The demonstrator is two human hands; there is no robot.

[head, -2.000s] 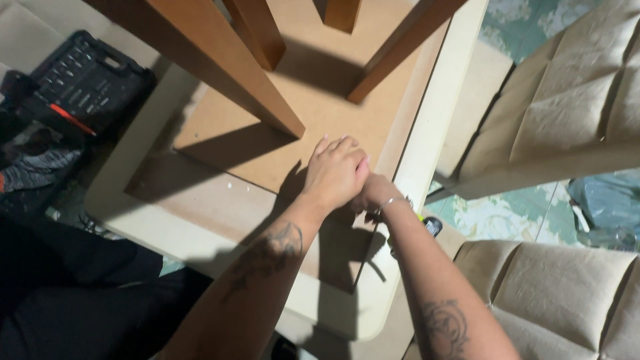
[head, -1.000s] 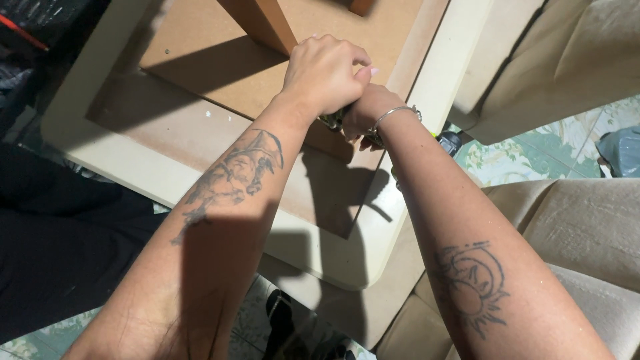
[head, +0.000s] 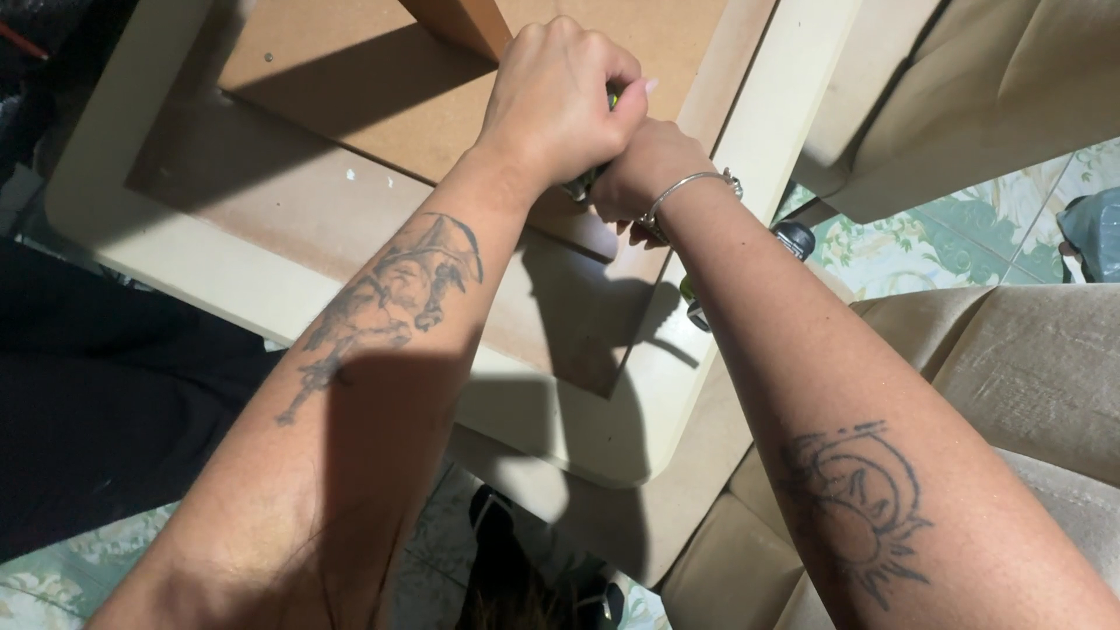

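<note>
My left hand (head: 564,101) is closed around a small tool (head: 577,186), of which only a dark metal end and a bit of green show. Pressed against it on the right, my right hand (head: 652,171), with a silver bracelet at its wrist, has its fingers curled and mostly hidden; what it grips is unclear. Both hands are over the near corner of a brown wooden board (head: 367,114), which lies on the table. A wooden leg (head: 464,22) stands up from this board, left of my hands.
The cream-edged table (head: 201,276) lies beneath the board. A green and black object (head: 693,302) is partly behind my right forearm, near a black cylindrical part (head: 794,236). Padded beige chairs (head: 1032,376) stand at right. Dark clothing (head: 114,394) is at left.
The view has come closer to the hands, and the tool case seen earlier at the left is largely out of view. My hands stay together at the board's corner.
</note>
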